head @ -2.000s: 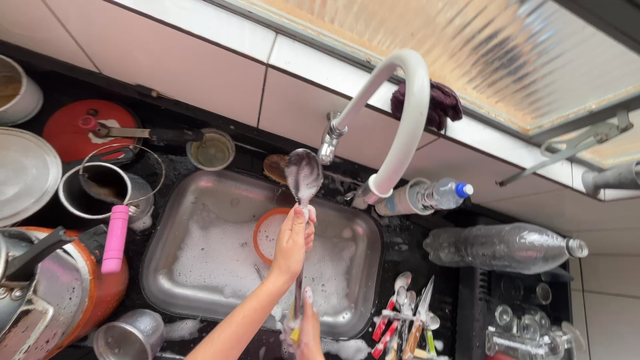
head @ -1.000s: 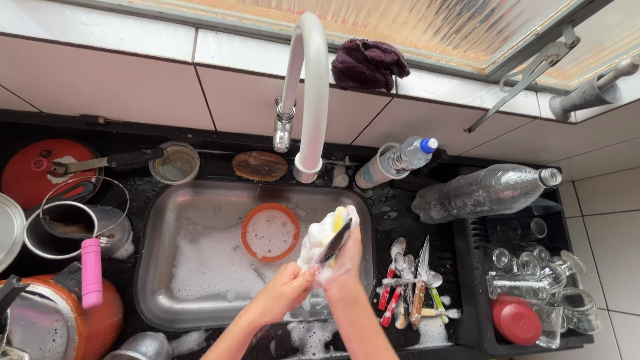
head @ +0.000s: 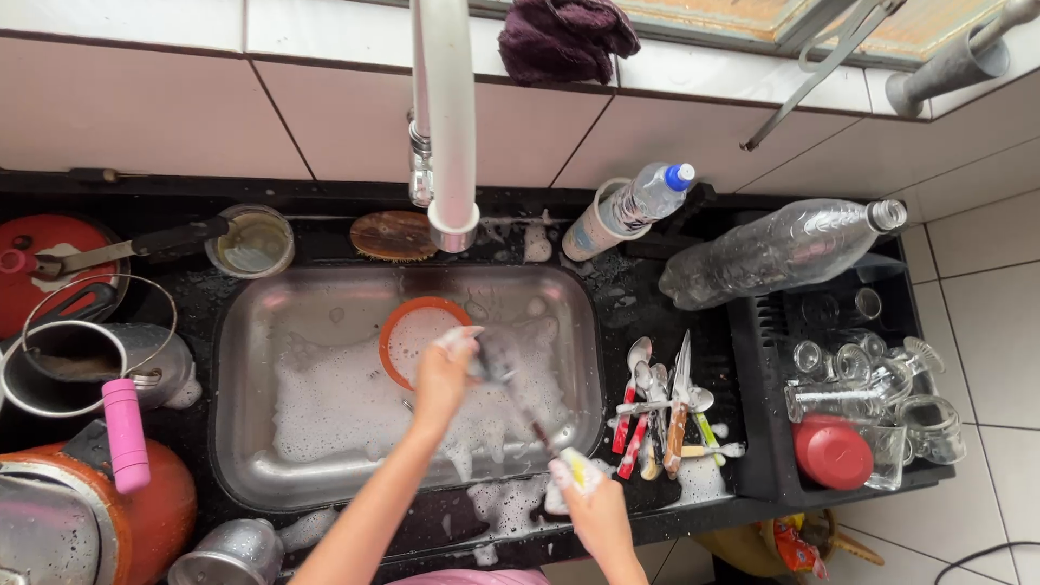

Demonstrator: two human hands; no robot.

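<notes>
Over the stainless steel sink [head: 268, 479], my left hand [head: 445, 370] has its fingers at the bowl of a large dark serving spoon [head: 520, 390], which is blurred. My right hand [head: 591, 504] presses a soapy yellow-and-white sponge [head: 578, 471] around the lower end of the spoon's handle, near the front rim. Under my left hand, an orange-rimmed round container [head: 392, 325] full of suds rests in the foamy sink. Several soapy spoons and knives [head: 678, 406] lie in a pile on the black counter, right of the sink.
A white faucet [head: 452, 146] arches over the sink's back edge. Left stand a metal pot with a pink handle [head: 126, 435] and an orange pressure cooker [head: 166, 496]. A wooden brush [head: 394, 236] lies behind the sink. Right are a large plastic bottle [head: 772, 252] and a black rack [head: 760, 463] with glasses.
My hands were close together over the sink, around the foamy sponge; now they are apart, with the spoon stretched between them. My right hand is lower, at the front edge.
</notes>
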